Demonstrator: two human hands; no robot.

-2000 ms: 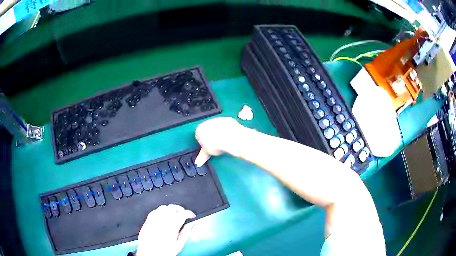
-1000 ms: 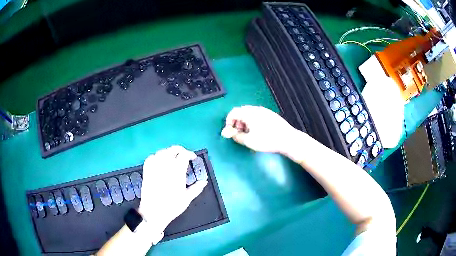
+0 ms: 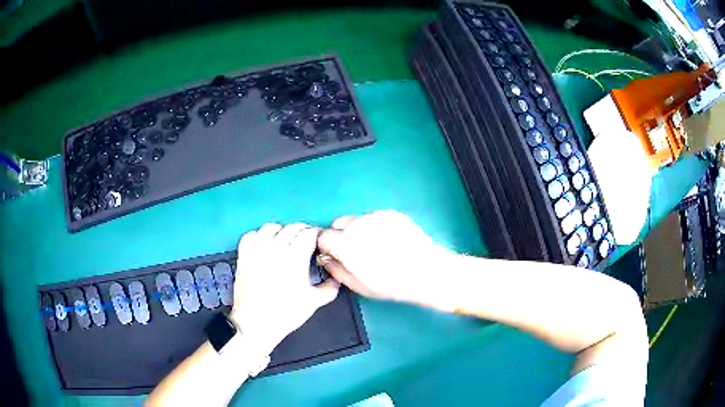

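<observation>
The black working tray (image 3: 199, 350) lies nearest me, with a row of grey oval workpieces (image 3: 187, 289) with blue marks along its far side. My left hand (image 3: 278, 286) is over the right part of the row and hides some ovals. My right hand (image 3: 381, 258) meets it at the tray's right end, fingertips together at a small dark piece (image 3: 318, 270) that is mostly hidden. I cannot tell which hand holds the piece, or whether it touches the tray.
The loose-parts tray (image 3: 215, 163) with scattered black round parts lies farther away. A tall black tray stack (image 3: 469, 143) with rows of shiny pieces stands right. Beyond it are a white sheet (image 3: 624, 187), an orange fixture (image 3: 648, 111) and a brown cardboard box (image 3: 664, 258).
My right hand has moved from the mat near the stack leftward to my left hand. Earlier its fingertips were on the tray's rightmost ovals. My left hand has moved from the near edge onto the row.
</observation>
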